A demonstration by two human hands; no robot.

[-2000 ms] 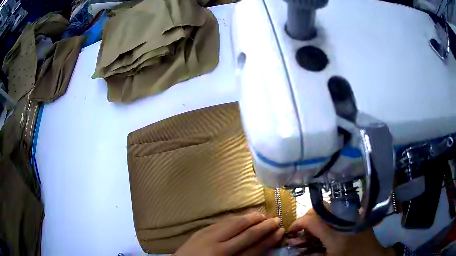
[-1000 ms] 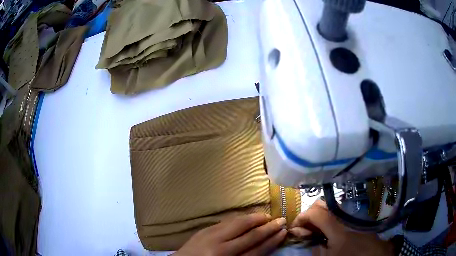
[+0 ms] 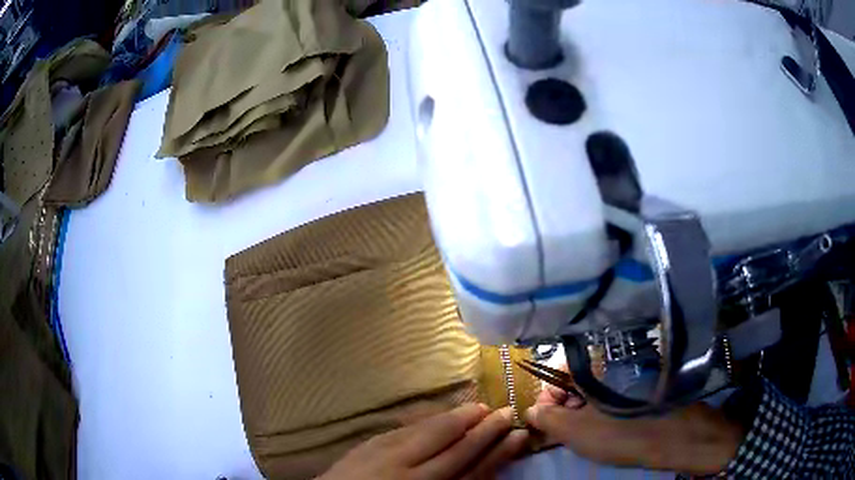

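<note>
A brown ribbed garment panel (image 3: 347, 328) lies flat on the white table, its right edge under the sewing machine head (image 3: 516, 169). A metal zipper (image 3: 510, 380) runs along that right edge. My left hand (image 3: 427, 445) presses on the panel's lower right corner, fingertips at the zipper. My right hand (image 3: 637, 436) is just right of the zipper, fingertips at its lower end, and holds dark pointed snips (image 3: 553, 373) whose tips lie over the zipper tape. The chrome loop (image 3: 689, 300) hides part of the needle area.
A stack of olive-khaki cut panels (image 3: 281, 98) lies at the back of the white table (image 3: 150, 309). Brown pieces (image 3: 33, 375) heap along the left table edge. A dark flat object (image 3: 799, 342) is at the right. A checked sleeve (image 3: 797, 441) covers my right wrist.
The dark snips now show pointing up-left over the zipper tape from my right hand. More of my right forearm shows. The whole view has shifted, moving the machine head and panel left in the picture.
</note>
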